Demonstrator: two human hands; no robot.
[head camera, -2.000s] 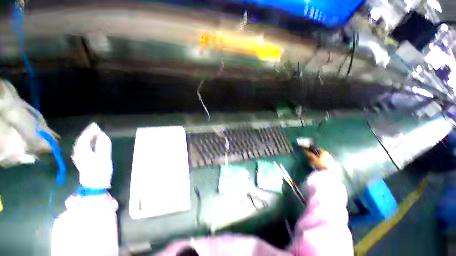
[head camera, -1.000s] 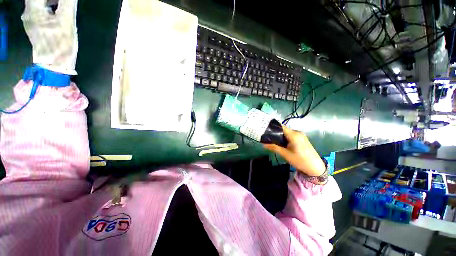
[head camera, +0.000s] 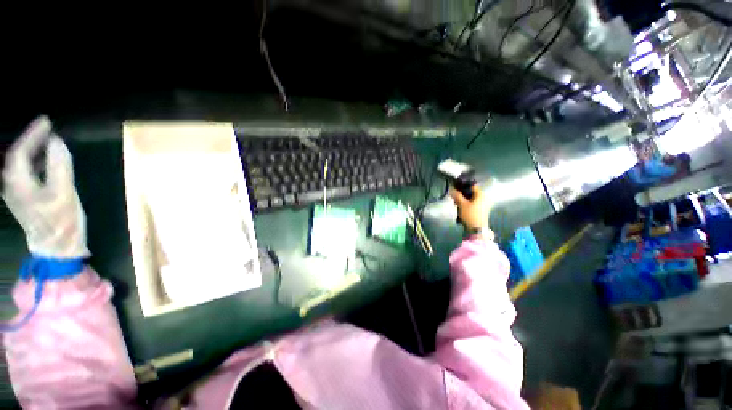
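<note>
My right hand (head camera: 472, 207), bare, is closed around the black and pale barcode scanner (head camera: 460, 174) just right of the keyboard (head camera: 333, 170). Two green circuit boards, a left one (head camera: 334, 232) and a right one (head camera: 389, 220), lie in front of the keyboard. My left hand (head camera: 46, 188), in a white glove with a blue wrist band, is at the far left. Its thumb and fingers are apart and nothing shows in it. The open white carton (head camera: 191, 212) lies between my left hand and the keyboard.
Thin pale sticks (head camera: 419, 231) lie beside the right board; another pale strip (head camera: 330, 294) lies nearer me. A thin white cable (head camera: 272, 68) hangs over the dark recess behind. A short black cable (head camera: 276, 272) lies beside the carton. A blue stool (head camera: 526, 253) stands at right.
My right hand with the scanner has moved from over the boards to the right of the keyboard, uncovering both boards. The camera view has shifted, and more of my left glove shows.
</note>
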